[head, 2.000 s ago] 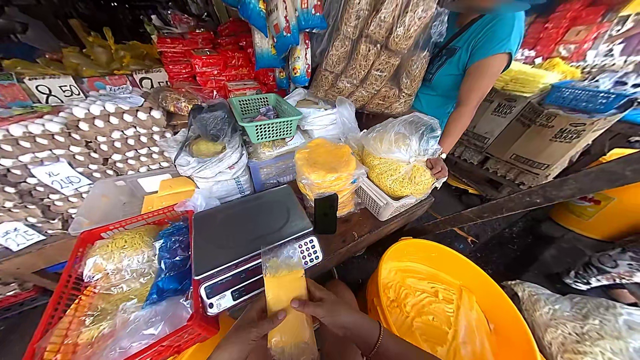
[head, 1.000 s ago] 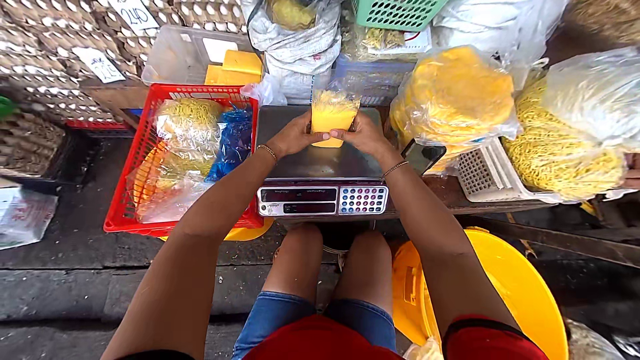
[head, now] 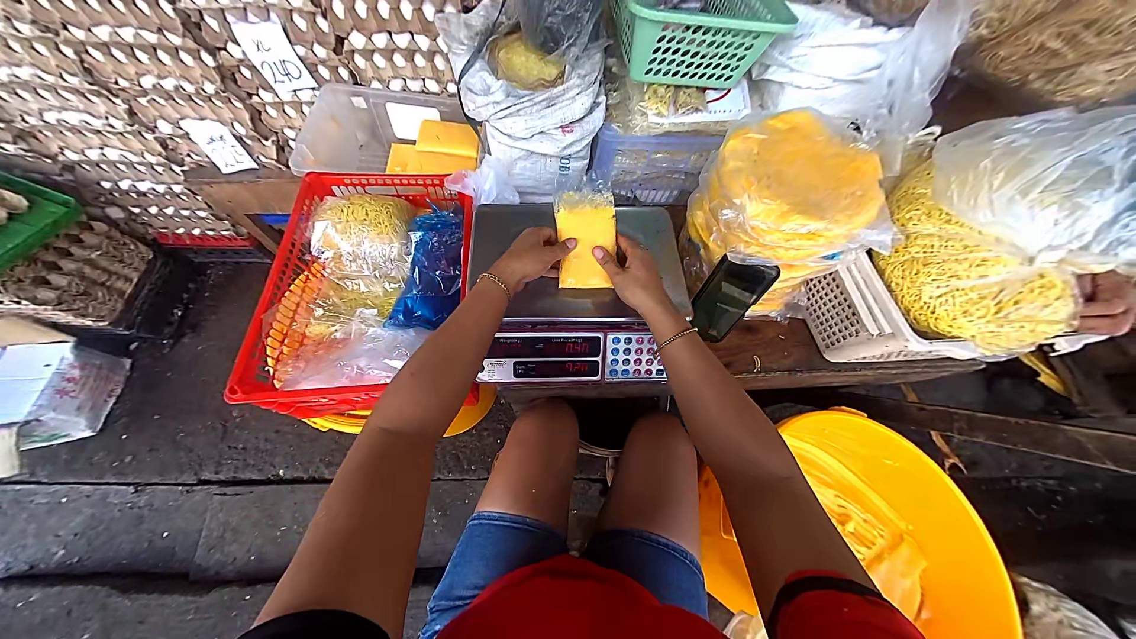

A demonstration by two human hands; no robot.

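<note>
A clear plastic bag filled with a yellow substance (head: pixel 586 248) lies on the steel plate of a digital scale (head: pixel 508 232), its top end pointing away from me. My left hand (head: pixel 538 257) holds the bag's left edge, thumb on top. My right hand (head: pixel 632 269) holds its right edge, also thumb on top. The unfilled upper end of the bag is loose and see-through. Red digits glow on the scale's front panel. A smartphone (head: pixel 733 297) leans by the scale's right side, close to my right forearm.
Left of the scale, a red plastic basket (head: pixel 238 355) holds bagged noodles and a blue bundle. Bagged yellow stacks (head: pixel 794 186) and a noodle bag (head: pixel 967 266), touched by another person's hand, are at right. A yellow tub (head: pixel 967 550) stands below. Egg trays (head: pixel 115 98) rise behind.
Two seconds ago my hands held the bag in front of the scale; now it is on the plate, flatter than one second ago. The view has tilted down.
</note>
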